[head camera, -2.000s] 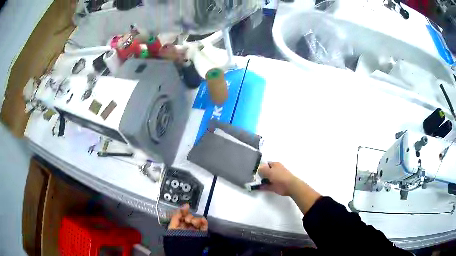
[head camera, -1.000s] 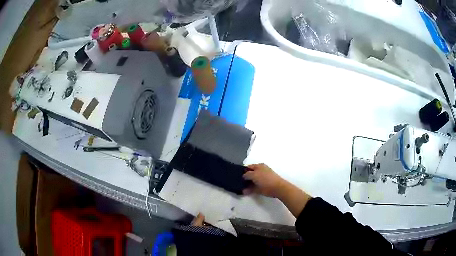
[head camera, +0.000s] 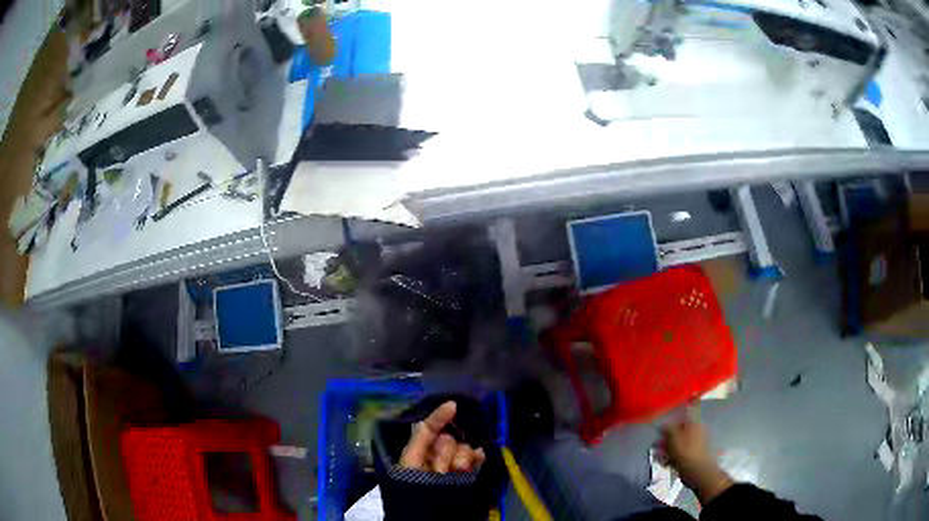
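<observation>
The grey, black and cream flat pieces lie layered at the table's front edge, the cream part reaching the edge, with no hand on them. My left hand is low in the middle, palm up with fingers partly curled and nothing seen in it. My right hand is small and blurred, just below the front edge of a red stool; whether it touches or holds the stool cannot be told.
A blue crate stands under my left arm. Another red stool is at lower left. The white table carries sewing machines left and right. Blue pedals are below. A cardboard box stands right; scraps litter the floor.
The view has tilted down to the floor. My right hand has let go of the layered pieces and moved down beside the stool. My left hand has come away from the table edge.
</observation>
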